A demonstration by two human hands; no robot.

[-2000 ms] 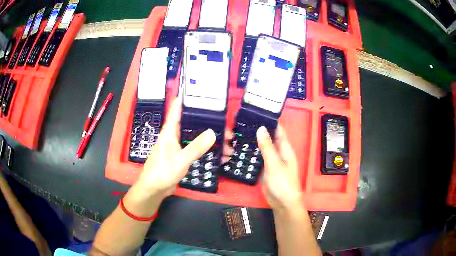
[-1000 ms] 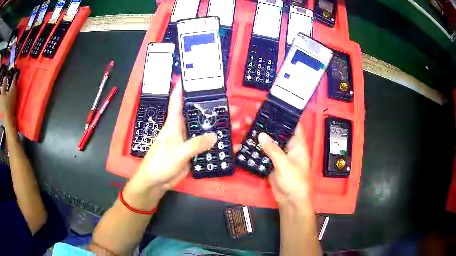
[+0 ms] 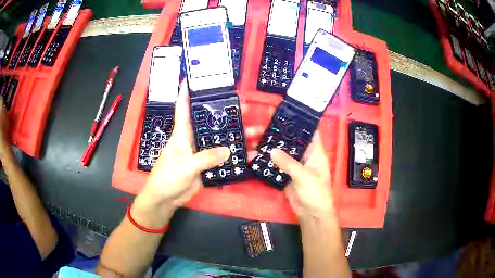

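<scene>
My left hand holds an open flip phone, its screen lit white with a blue block, its thumb on the right-hand number keys. My right hand holds a second open flip phone, tilted to the right, with a similar screen and its thumb on the middle keys. Both phones are above the red tray. Another open phone lies at the tray's left, partly behind my left hand. More open phones lie at the back. Closed phones with yellow-orange stickers lie in the right pockets.
A battery lies near the bench edge; a white strip shows beside my right wrist. A white-barrelled pen and red marker lie left. Neighbouring red trays stand left and right. Another person's arm is at left.
The phone in my right hand has tilted rightward, and both thumbs have shifted over the keys. The blue areas on both screens have changed. Another tray has appeared at upper right.
</scene>
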